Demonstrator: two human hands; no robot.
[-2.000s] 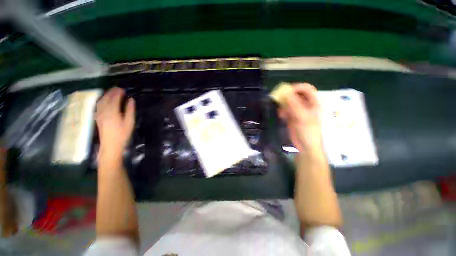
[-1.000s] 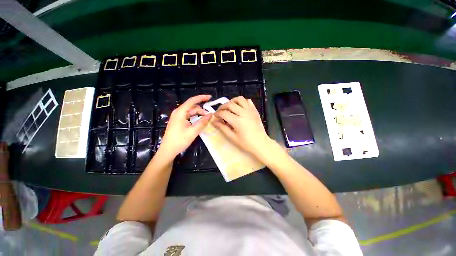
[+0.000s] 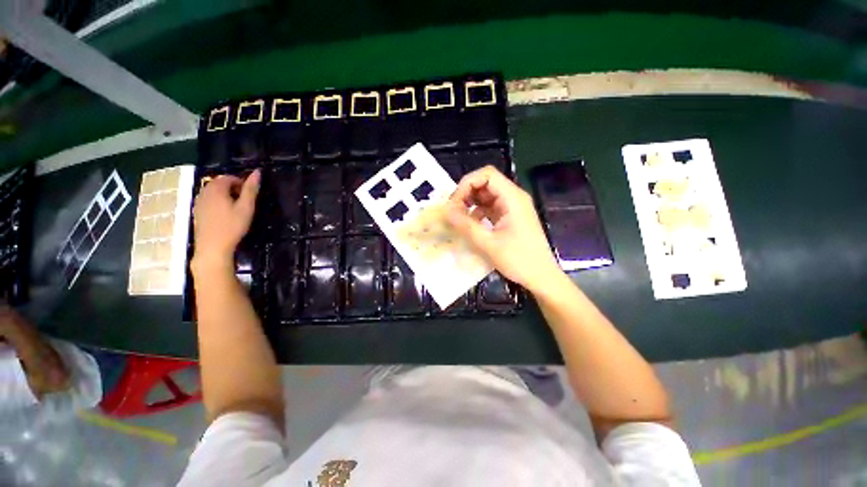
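My left hand [image 3: 226, 211] is over the black blister tray's [image 3: 323, 171] left column, second row. A bit of cream outline shows by its fingertips; what lies under them is hidden. The working adhesive sheet [image 3: 433, 195] lies tilted on the tray's right half, with several notched dark places at its upper end and cream pieces below. My right hand [image 3: 494, 221] is over the sheet's right edge, thumb and fingers close together at the cream area. Whether it holds a piece cannot be told. Taped frames [image 3: 327, 106] sit along the tray's top row.
A dark glossy slab [image 3: 572, 215] lies right of the tray. Farther right is a scrap sheet [image 3: 682, 219] with cream bits. Left of the tray are a spare adhesive sheet [image 3: 160, 231] and a white skeleton [image 3: 93, 228]. Another person's arm [image 3: 36, 357] shows at the lower left.
My hands were together over the sheet at a small frame. Now they are apart: the left has moved to the tray's left column, the right stays by the sheet, whose dark places now show.
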